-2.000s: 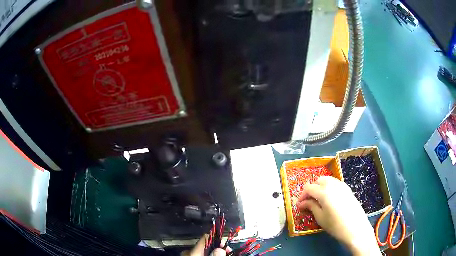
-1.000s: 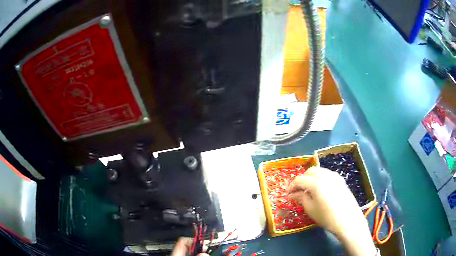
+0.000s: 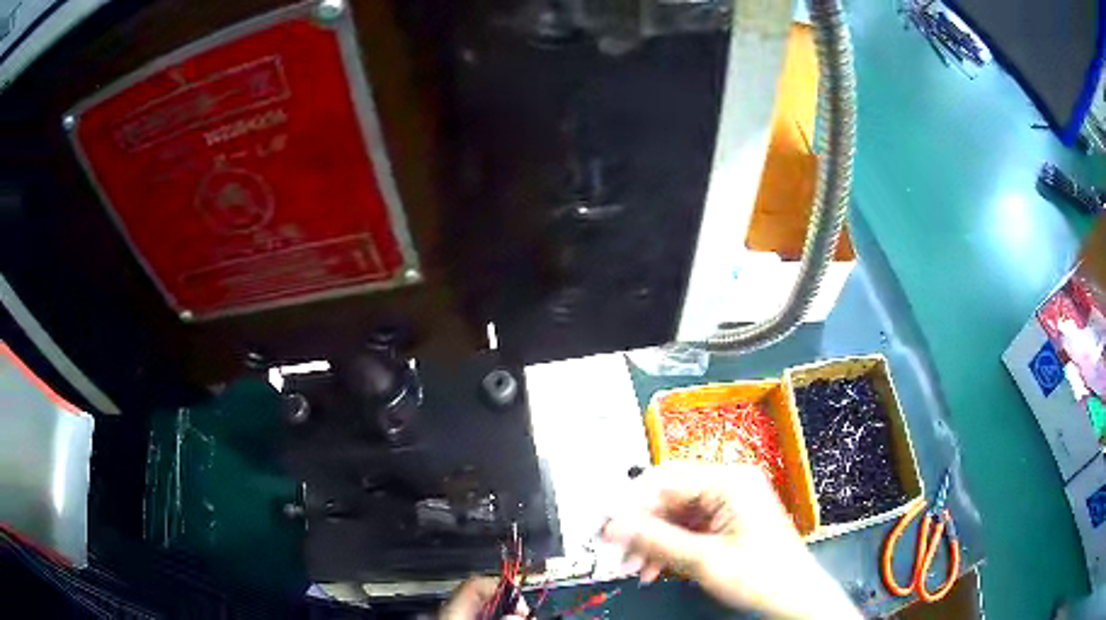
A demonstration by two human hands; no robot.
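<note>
My left hand (image 3: 475, 598), cut off by the bottom edge, holds red and black wires (image 3: 511, 569) at the front of the black metal block (image 3: 412, 515). My right hand (image 3: 697, 533) is just right of the wires, over the front of the white plate (image 3: 594, 424) and the near part of the left box. Its thumb and fingertips are pinched together; whether a small piece is between them is too blurred to tell. Red sleeves (image 3: 728, 434) fill the left small box (image 3: 656, 426). Black sleeves (image 3: 849, 442) fill the right one.
The large press (image 3: 582, 279) with its red plate (image 3: 243, 170) rises in front. A grey conduit (image 3: 837, 158) hangs at its right, before an open carton (image 3: 788, 182). Orange-handled scissors (image 3: 922, 555) lie right of the boxes. Another carton (image 3: 1055, 400) stands at far right.
My right hand has moved left and nearer, out of the red sleeves towards the wires. My left hand still holds the wires. The camera view has shifted between frames.
</note>
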